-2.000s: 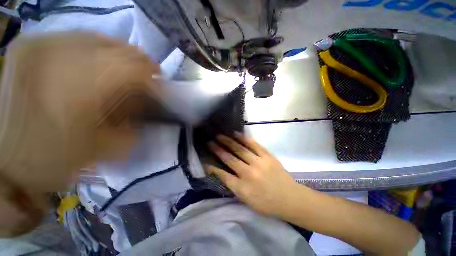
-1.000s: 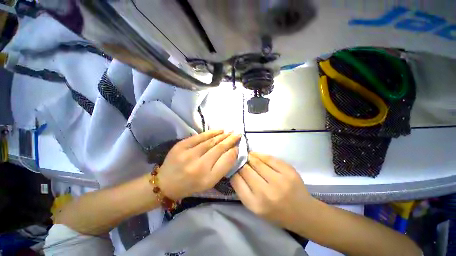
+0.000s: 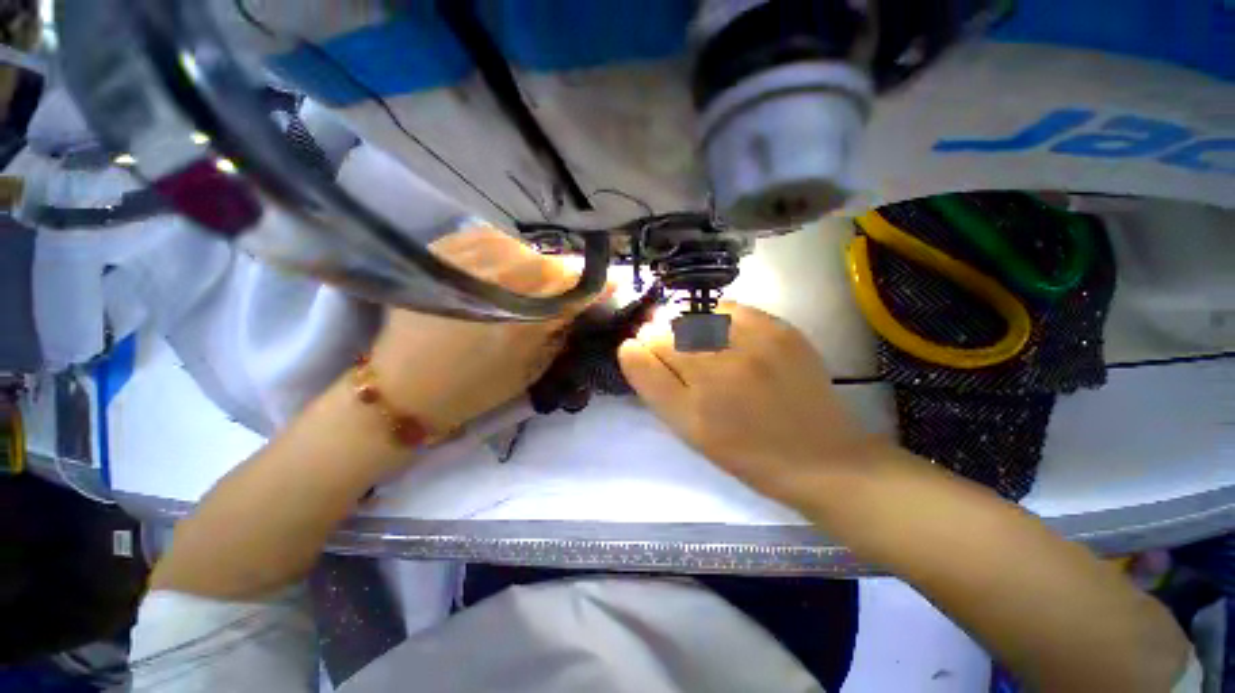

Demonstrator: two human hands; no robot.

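A dark piece of the garment (image 3: 589, 363) lies between my two hands, just in front of the needle area. My left hand (image 3: 467, 339) is on its left side, fingers partly hidden behind the machine's curved metal part. My right hand (image 3: 738, 393) is on its right side, fingertips bent at the cloth beside the presser foot area. The sewing machine head (image 3: 596, 81) hangs over the work and hides the needle tip. Pale grey-white garment cloth (image 3: 217, 325) lies in folds on the left of the table.
Scissors with a yellow handle loop (image 3: 935, 332) and a green one lie on dark herringbone scraps (image 3: 968, 427) at the right. A grey measuring strip (image 3: 596, 544) runs along the table's front edge. The wearer's lap is below it.
Both hands have moved forward to the needle area. The small pale piece held between them is no longer visible; dark cloth shows there. The view has shifted, with the machine head larger.
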